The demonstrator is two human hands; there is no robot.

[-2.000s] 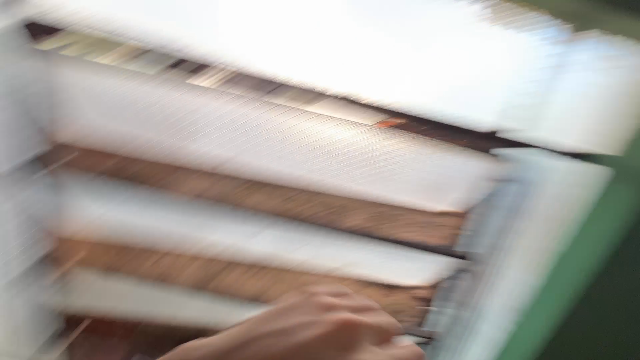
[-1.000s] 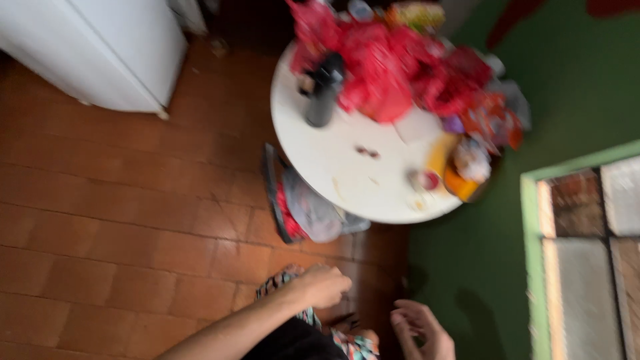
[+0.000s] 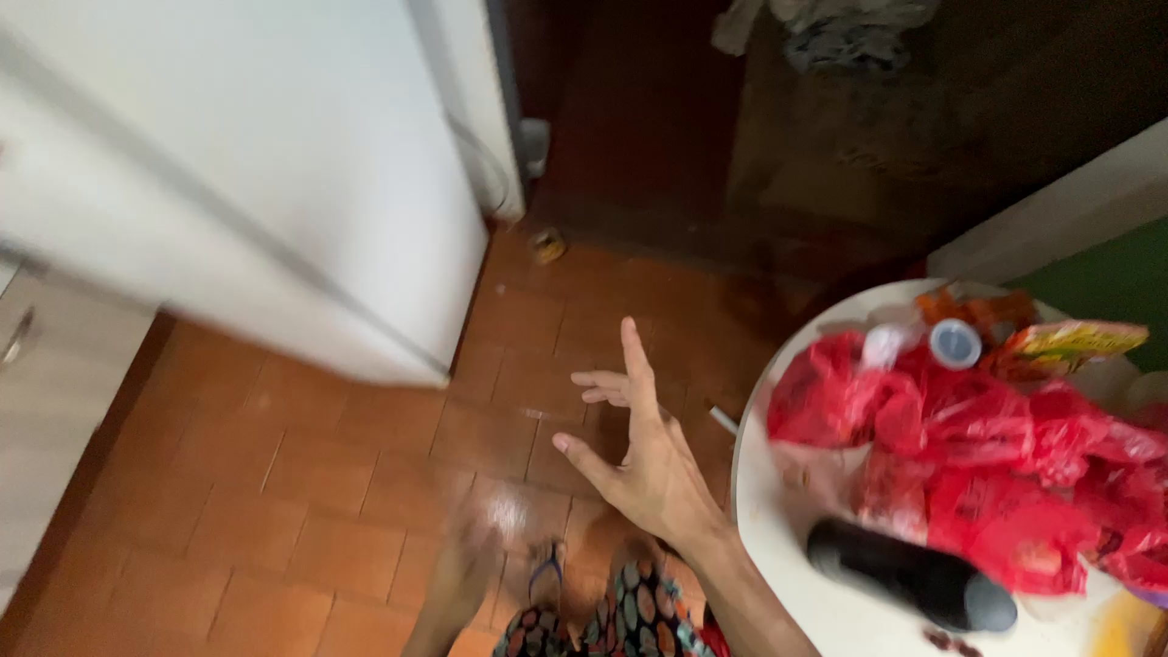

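My right hand (image 3: 648,456) is raised over the tiled floor with its fingers spread, holding nothing. It is left of the round white table (image 3: 762,511). Lower and to the left, my left hand (image 3: 470,557) is badly blurred, and its fingers cannot be made out. Red plastic bags (image 3: 976,429) cover much of the tabletop, and a dark bottle (image 3: 908,570) lies in front of them. A container with a pale round lid (image 3: 955,344) and a yellow printed packet (image 3: 1072,342) are at the table's far side.
A white refrigerator (image 3: 365,228) stands at the upper left, beside a pale cabinet (image 3: 64,383). A small object (image 3: 547,245) lies on the floor near its corner. A dark doorway area (image 3: 639,137) is at the top. A blue-strapped sandal (image 3: 546,575) shows below.
The view has swung from a blurred slatted window to the floor and table, then towards the refrigerator. My right hand is now raised with its fingers spread.
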